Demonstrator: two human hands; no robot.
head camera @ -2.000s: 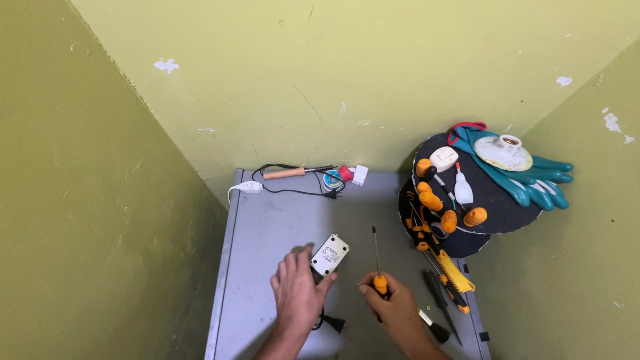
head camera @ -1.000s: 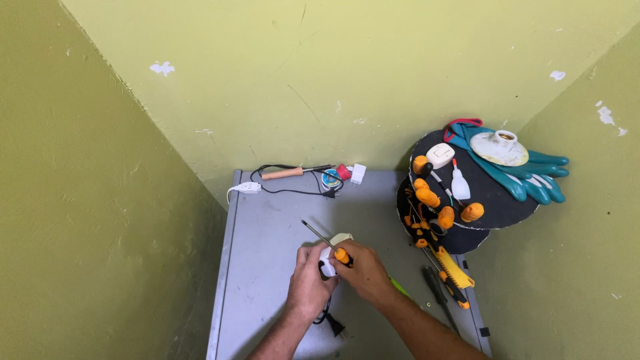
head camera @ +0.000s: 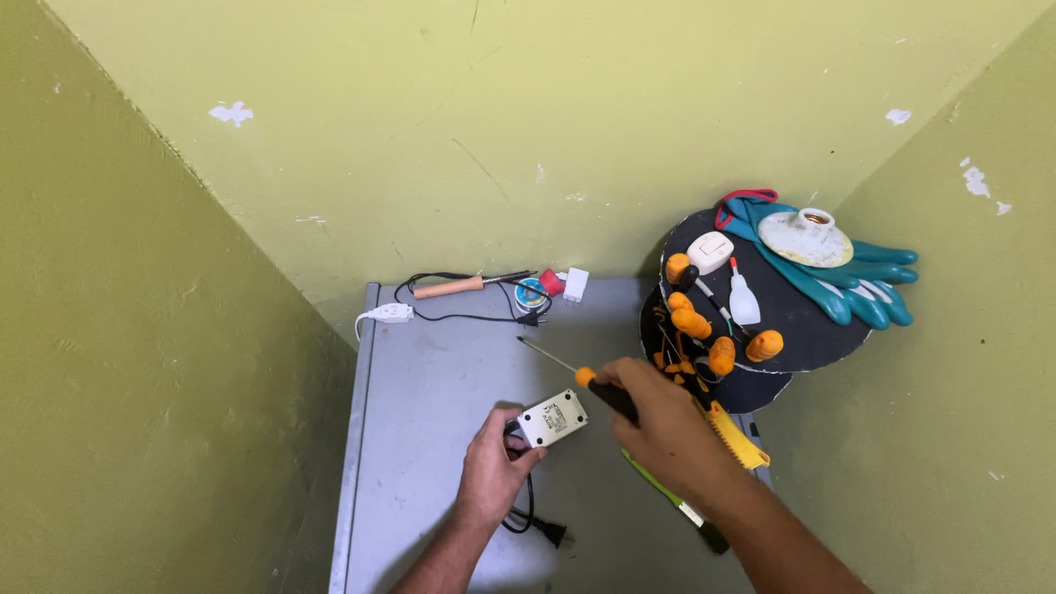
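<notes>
My left hand (head camera: 501, 454) grips a small white power adapter box (head camera: 553, 418) by its lower left end. Printed writing and dark round spots at the corners show on its upturned face. A black cord with a plug (head camera: 549, 530) hangs below it onto the grey tabletop (head camera: 437, 412). In my right hand (head camera: 652, 412) is a screwdriver (head camera: 584, 377) with an orange and black handle. Its thin shaft points up and left, above the box and apart from it.
Along the back edge lie a soldering iron (head camera: 450, 287), a solder spool (head camera: 530, 295) and a white plug adapter (head camera: 576, 285). At right, a black round stand (head camera: 808, 330) holds orange-handled tools, teal gloves (head camera: 833, 301) and a lamp holder (head camera: 804, 238). A green-handled brush (head camera: 660, 487) lies under my right forearm.
One second ago my hands were together at the box. Now my right hand and the screwdriver are apart from it, to the right, and the box's printed face shows.
</notes>
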